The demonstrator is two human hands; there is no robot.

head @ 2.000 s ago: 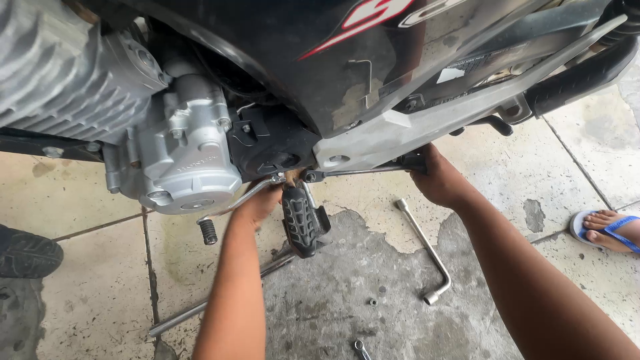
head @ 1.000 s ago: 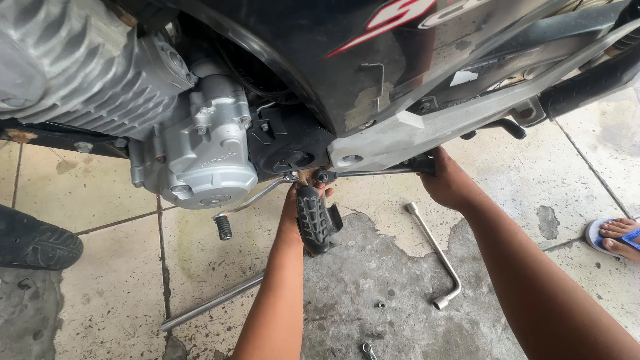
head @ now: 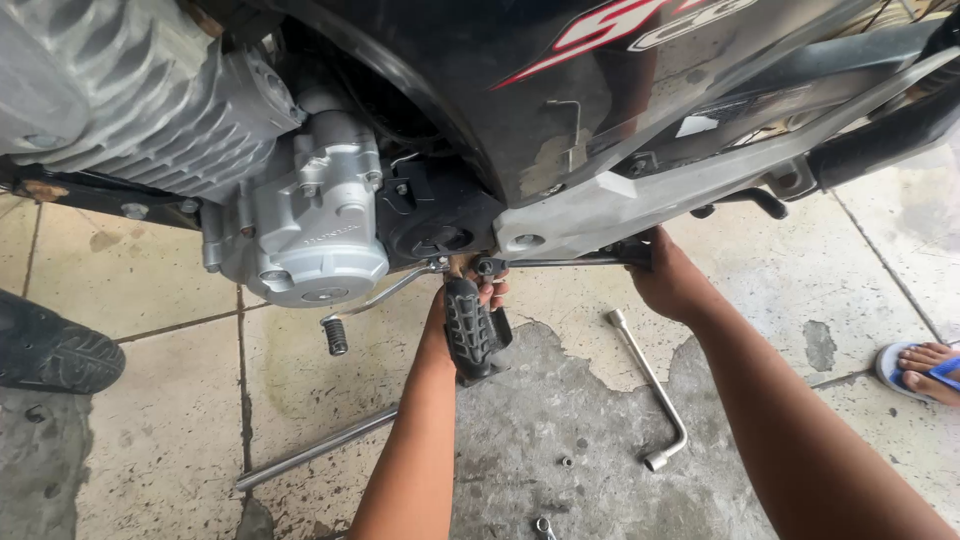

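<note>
A motorcycle with a silver Honda engine cover (head: pixel 322 247) and a dark body panel (head: pixel 525 90) fills the upper view. My left hand (head: pixel 491 289) is behind the black rubber footpeg (head: pixel 466 326), its fingertips showing beside the peg's mount; what they grip is mostly hidden. My right hand (head: pixel 667 281) is closed around the black end of the side stand (head: pixel 570 262), a dark bar lying along the underside of the silver frame cover (head: pixel 585 214). Left of the footpeg, the gear shift lever (head: pixel 390 291) ends in a black rubber tip.
An L-shaped socket wrench (head: pixel 660 390) lies on the floor below my right hand. A small nut (head: pixel 567 462) and a wrench end (head: pixel 544 527) are nearer. A metal pipe (head: pixel 315 448) passes behind my left forearm. A tire (head: pixel 60 345) is at left, a person's sandaled foot (head: pixel 922 371) at right.
Both hands stay at the same parts of the motorcycle. The view has shifted slightly; no plain change otherwise.
</note>
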